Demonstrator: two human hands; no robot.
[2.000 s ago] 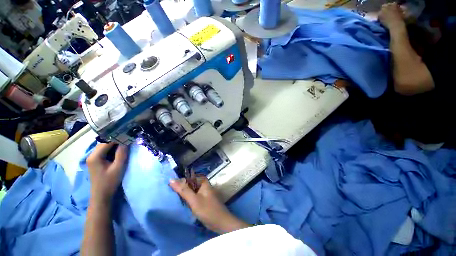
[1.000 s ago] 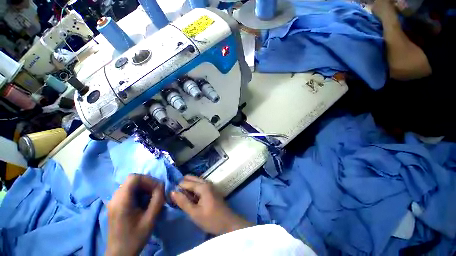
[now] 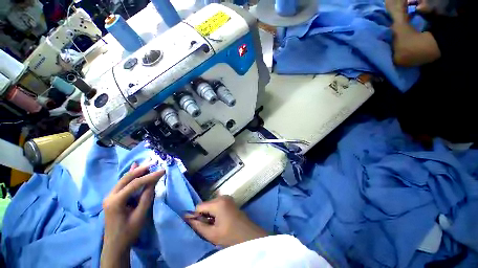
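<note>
The light-blue garment piece [image 3: 181, 222] runs from the needle area [image 3: 162, 149] of the white and blue overlock machine [image 3: 173, 68] down towards the wearer. My left hand [image 3: 131, 201] is on the cloth just below the needle area, its fingertips at a fold near the presser foot. My right hand [image 3: 220, 220] pinches the cloth edge lower down at the right. Small dark thread snips [image 3: 202, 216] are held inside the right hand, tips pointing left.
A large blue garment heap [image 3: 367, 193] lies at right below the table edge. Thread tails [image 3: 293, 167] hang at the table edge. Another person's arm [image 3: 411, 44] rests by blue cloth at upper right. A yellow cone [image 3: 52, 146] lies at left. Blue thread cones [image 3: 123, 32] stand behind the head.
My left hand has moved up from beside the right hand to the cloth near the needle. My right hand has shifted slightly down and right along the edge. The view has shifted slightly.
</note>
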